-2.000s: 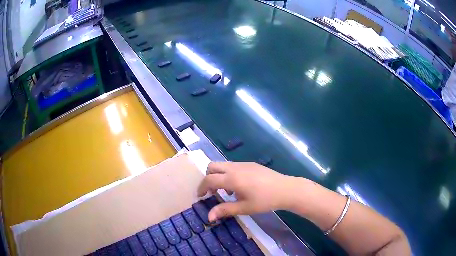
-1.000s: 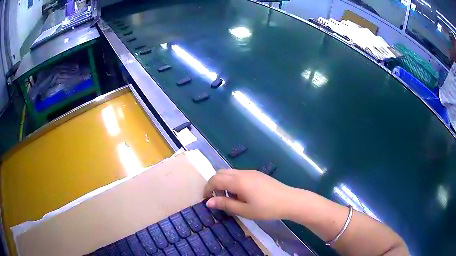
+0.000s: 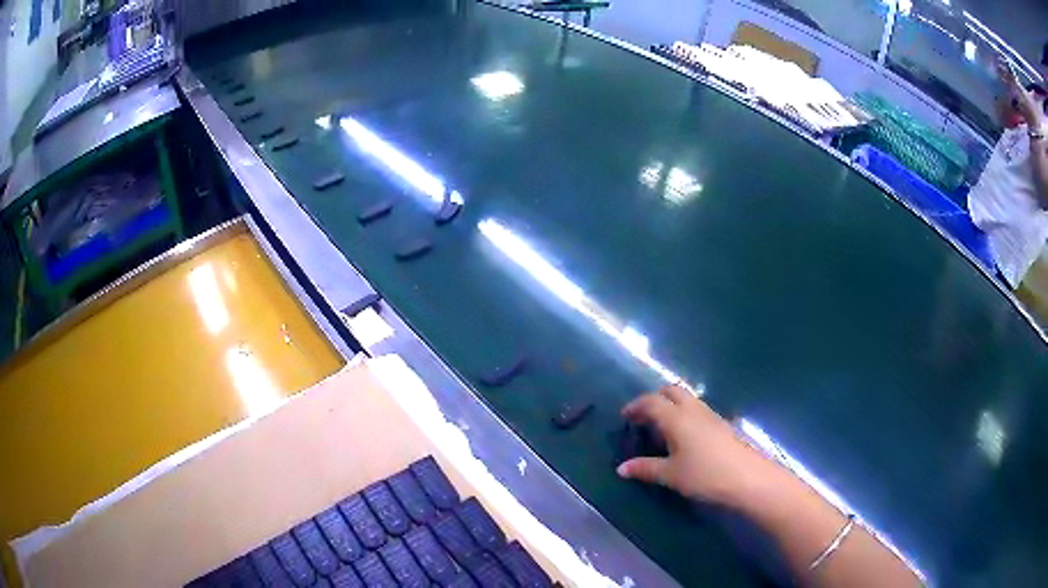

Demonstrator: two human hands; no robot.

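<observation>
Small black parts lie in tight, overlapping rows (image 3: 374,534) on a tan cardboard sheet (image 3: 247,477) at the lower left. Other black parts lie singly on the dark green belt, one (image 3: 572,415) just left of my right hand. My right hand (image 3: 701,454) is low over the belt, palm down, thumb and fingers around a dark shape that looks like another part. Whether they grip it is unclear. My left hand is out of the picture.
A yellow-topped surface (image 3: 138,356) with a raised rim lies beyond the cardboard. A grey metal rail (image 3: 442,379) runs between it and the belt. A green-framed table stands at the upper left. Across the belt are white pieces, green and blue crates (image 3: 919,190), and a person.
My right hand has left the end of the upper row, where a part now lies, and moved right over the belt. The view has shifted, so more of the person across the belt shows.
</observation>
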